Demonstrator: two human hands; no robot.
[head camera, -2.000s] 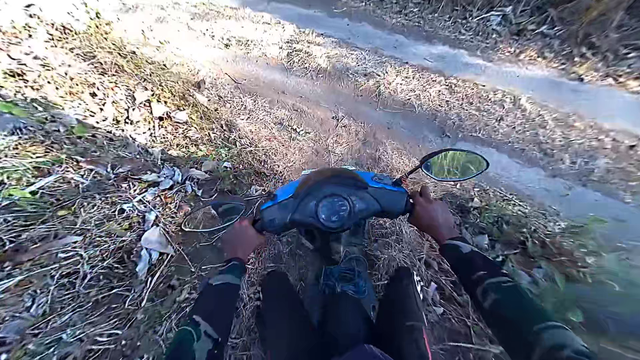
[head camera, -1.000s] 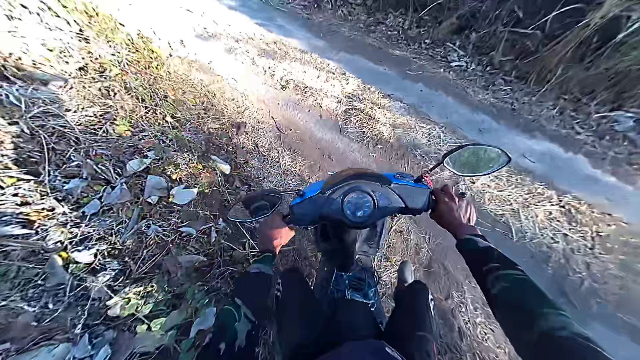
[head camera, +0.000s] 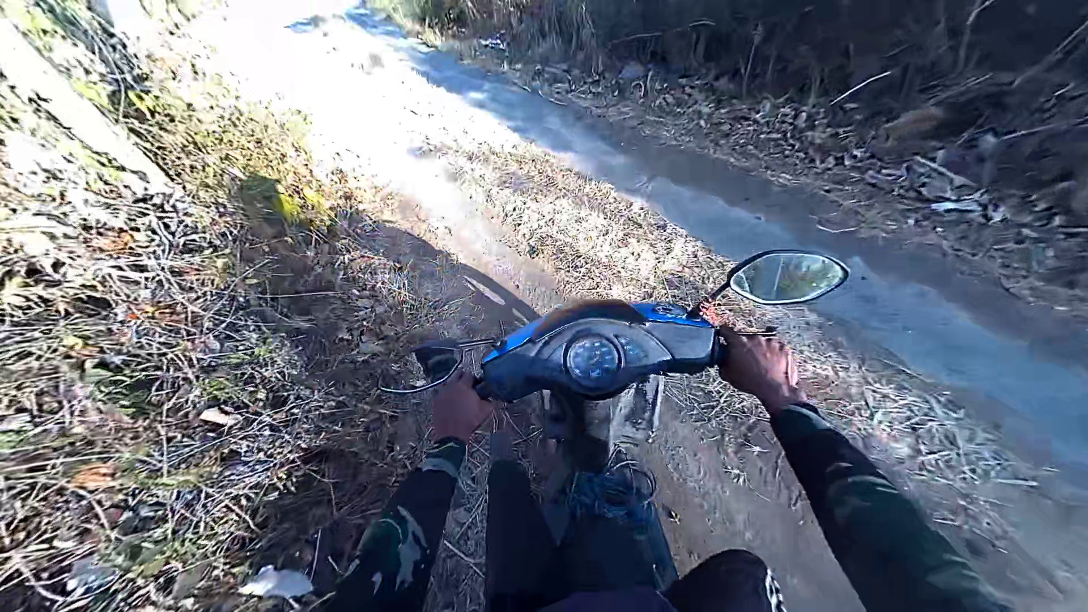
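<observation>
A blue and black motorbike handlebar cowl (head camera: 612, 344) with a round speedometer (head camera: 592, 358) lies in front of me. My left hand (head camera: 460, 406) is closed around the left handlebar grip, just below the left mirror (head camera: 438, 364). My right hand (head camera: 759, 365) grips the right end of the handlebar, below and to the right of the cowl; a brake lever (head camera: 756, 331) shows above its knuckles. The right mirror (head camera: 789, 277) stands above that hand and reflects greenery. Both grips are mostly hidden by my hands. A bundle of dark cord or cable (head camera: 614, 493) sits between my legs.
A dirt track (head camera: 595, 161) runs from upper left to lower right, with a strip of dry grass (head camera: 586, 212) between its ruts. Dry grass and leaves (head camera: 195, 382) cover the left verge. On the right stands a brush-covered bank (head camera: 892, 110).
The motorbike has moved along the track, and the ground around it has shifted. Both hands stay on the handlebar. My right knee shows at the bottom, where a foot was visible one second ago.
</observation>
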